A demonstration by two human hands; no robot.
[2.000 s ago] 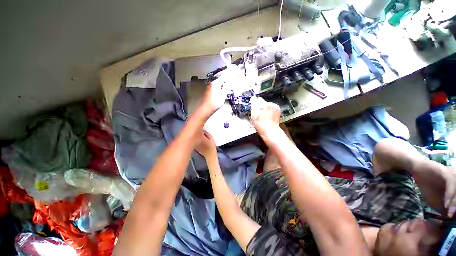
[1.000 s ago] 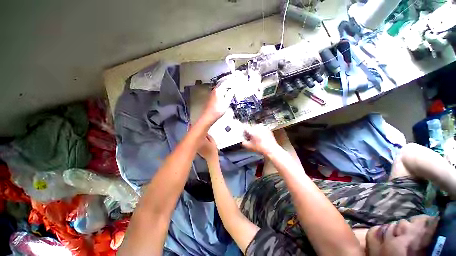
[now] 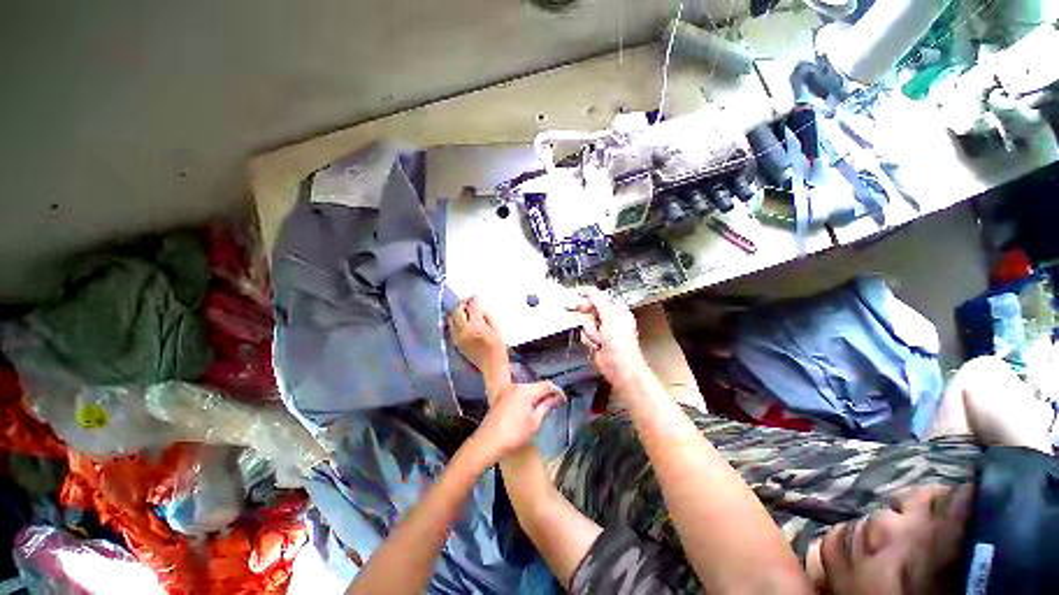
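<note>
The pale, worn sewing machine stands on the table, its dark needle and looper area uncovered by hands. My left hand is in front of the table edge, over the other person's forearm, with its fingers bent together. My right hand is at the table's front edge, just below the looper area, fingers curled. Whether either hand holds a thread or small tool is too blurred to tell. A grey-blue garment heap lies left of the machine's pale bed plate.
A seated person in a camouflage shirt leans in from the lower right; their hand rests at the cloth and table edge. A dark-red tool and fabric strips lie right of the machine. Plastic bags and red cloth lie at left.
My left hand has left the needle area and moved down towards me. My right hand moved from the looper area to the table edge. The other person's arm at right has lowered.
</note>
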